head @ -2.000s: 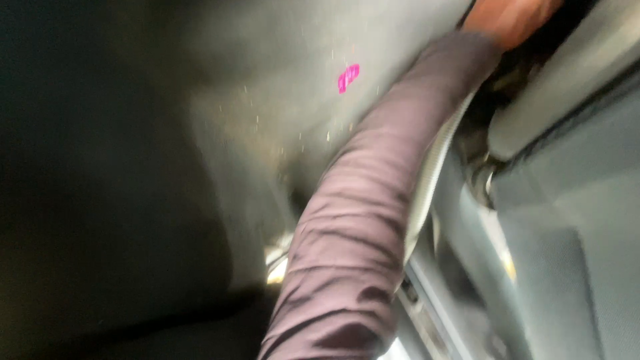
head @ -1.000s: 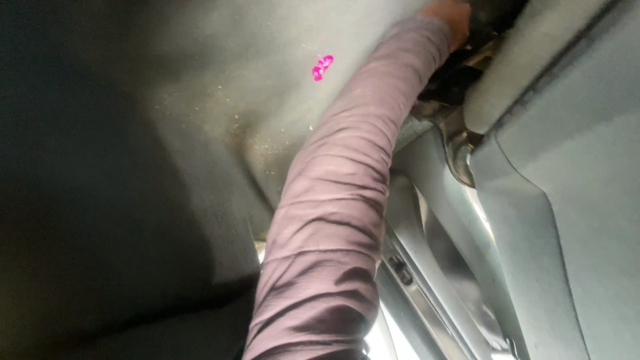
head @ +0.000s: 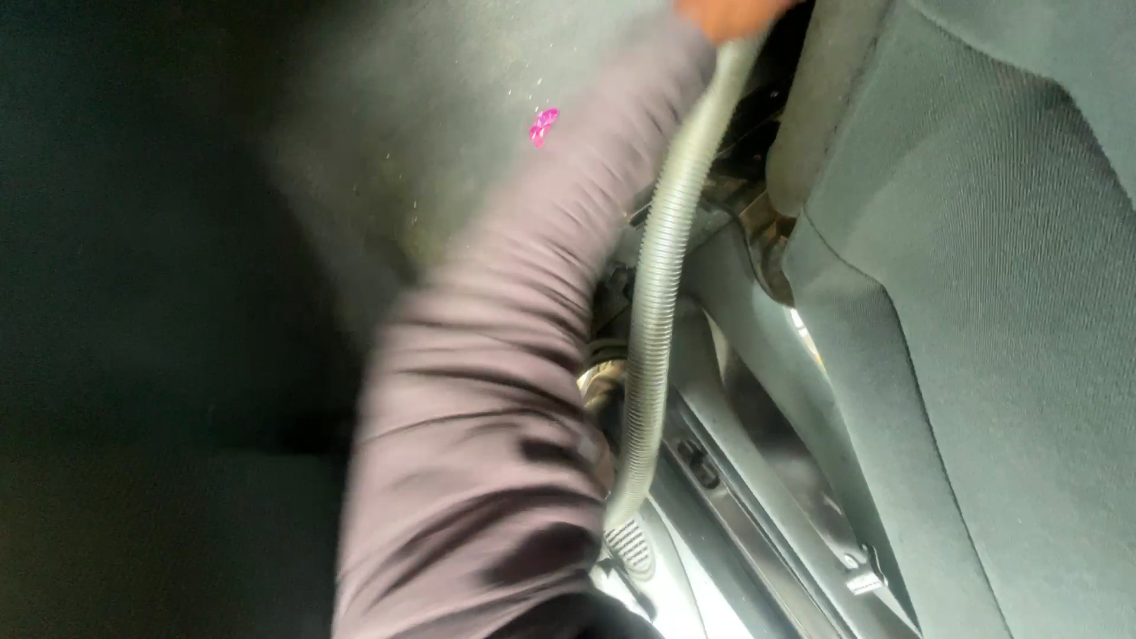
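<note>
My left hand [head: 737, 16], blurred and partly cut off by the top edge, is at the upper right end of my mauve sleeve [head: 497, 355]. A pale grey corrugated hose [head: 657, 319] runs up to the hand, which appears closed around its upper end; the fingertips are out of frame. Lower down, the hose passes along the right side of the sleeve. A small bright pink scrap [head: 543, 127] lies on the grey car floor carpet [head: 444, 106], left of the forearm, with pale specks around it. My right hand is not in view.
A grey fabric car seat [head: 1003, 293] fills the right side. Beside its base are a seat belt buckle or fitting [head: 865, 577], plastic trim and a door sill [head: 754, 532]. A dark, unclear surface [head: 160, 266] covers the left.
The corrugated hose, hidden behind or beside the sleeve one second ago, now shows at length to the right of my arm. My arm has bent more at the elbow.
</note>
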